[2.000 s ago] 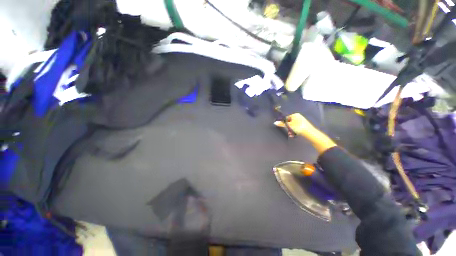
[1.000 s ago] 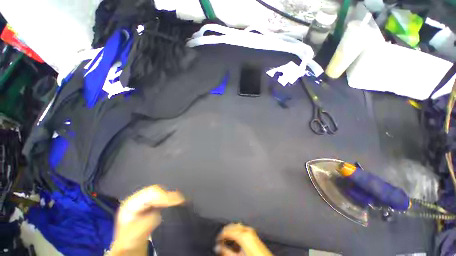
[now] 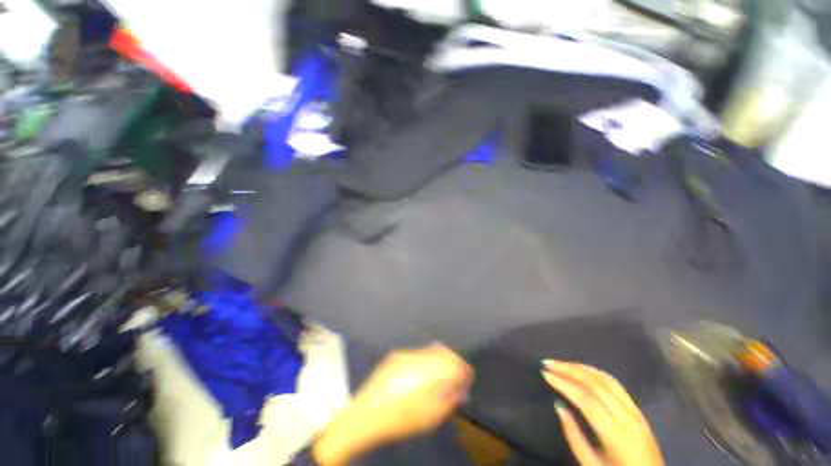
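Note:
A dark garment piece [image 3: 524, 359] lies at the near edge of the pressing table, blurred and hard to tell from the cover. My left hand [image 3: 410, 393] is closed at its left side and appears to pinch its edge. My right hand [image 3: 609, 414] is at its right side, fingers extended over the cloth and thumb apart from them. The steam iron [image 3: 743, 391] lies at the right, soleplate blurred, with its orange knob and dark blue handle showing.
The black shears [image 3: 711, 227] lie at upper right. A phone [image 3: 548, 138], small dark blue snips [image 3: 620, 176] and white scraps [image 3: 633, 125] lie along the back. White strips [image 3: 556, 52] run behind them. Royal blue cloth [image 3: 232, 341] hangs at left. Dark pieces [image 3: 383, 82] are heaped at back left.
The view has swung left. My right hand let go of the shears and came down to the near edge. Both hands are now at the dark piece, which is spread out between them.

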